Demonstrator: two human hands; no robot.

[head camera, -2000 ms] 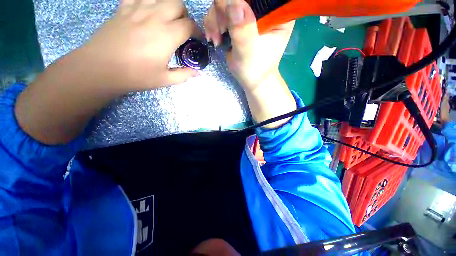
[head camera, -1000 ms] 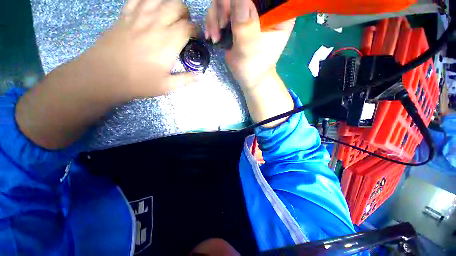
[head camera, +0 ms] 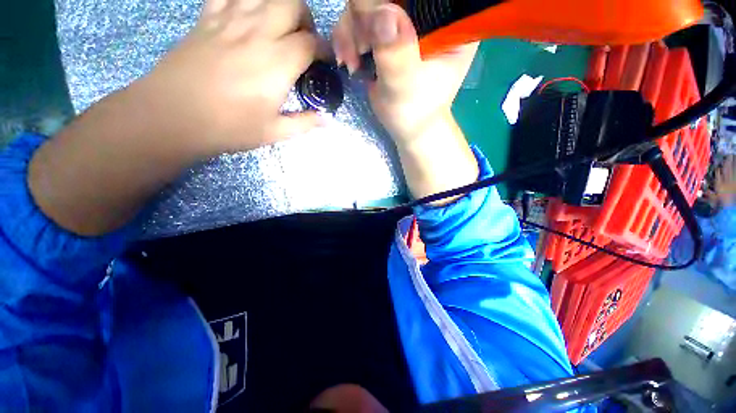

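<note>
My left hand point(head camera: 234, 85) holds a small round black lens-like part point(head camera: 319, 87) between its fingertips over the silvery bumpy mat point(head camera: 323, 173). The part shows shiny concentric rings. My right hand point(head camera: 407, 77) grips the black front of a thick orange-and-black handheld tool point(head camera: 557, 18) at the top edge. The tool's narrow dark end, between the right fingertips, is close beside the part's upper right rim. Whether they touch cannot be told. The upper left fingers are blurred and reach the frame's top edge.
A black box point(head camera: 549, 141) with a white label and cables lies on the green bench right of my right wrist, beside a white scrap point(head camera: 520, 95). Stacked orange-red trays point(head camera: 593, 302) stand at the right. A black cable point(head camera: 516, 171) crosses my right forearm. Part of another person shows at the far right edge.
The orange tool handle has tilted slightly, its rear end now lower and further right. The lens part has shifted slightly right and turned a little in my left fingers.
</note>
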